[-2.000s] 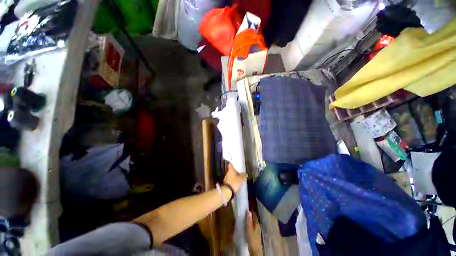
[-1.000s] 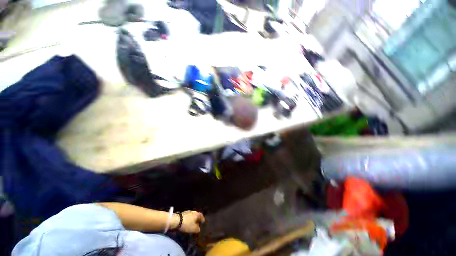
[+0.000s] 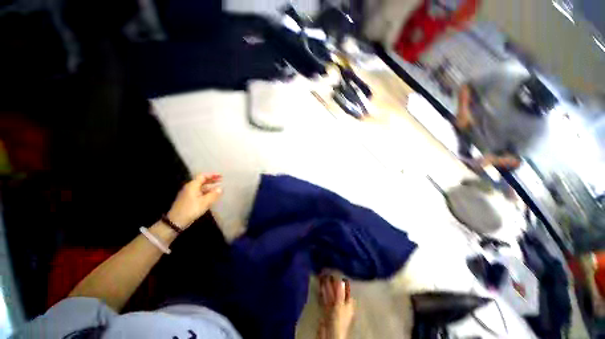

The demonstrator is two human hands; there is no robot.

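The navy garment piece (image 3: 298, 228) lies crumpled on the white table (image 3: 219, 126) and hangs over its near edge. My left hand (image 3: 197, 198) is at the table's left edge, left of the cloth, with fingers partly curled; it is blurred and I cannot tell if it holds anything. My right hand (image 3: 335, 291) is on the table just below the cloth, its fingertips by the cloth's lower edge; a grip on the cloth cannot be made out.
Black cloth (image 3: 205, 56) covers the far left of the table. Black scissors (image 3: 349, 96) lie at the far side. A person in grey (image 3: 504, 112) is beyond the table. A grey rounded object (image 3: 474, 206) and a dark object (image 3: 448, 308) are on the right.
The view has swung from the shelf and aisle to the table. The navy cloth is now in front of me. My left hand is now beside it, and my right hand has come into view.
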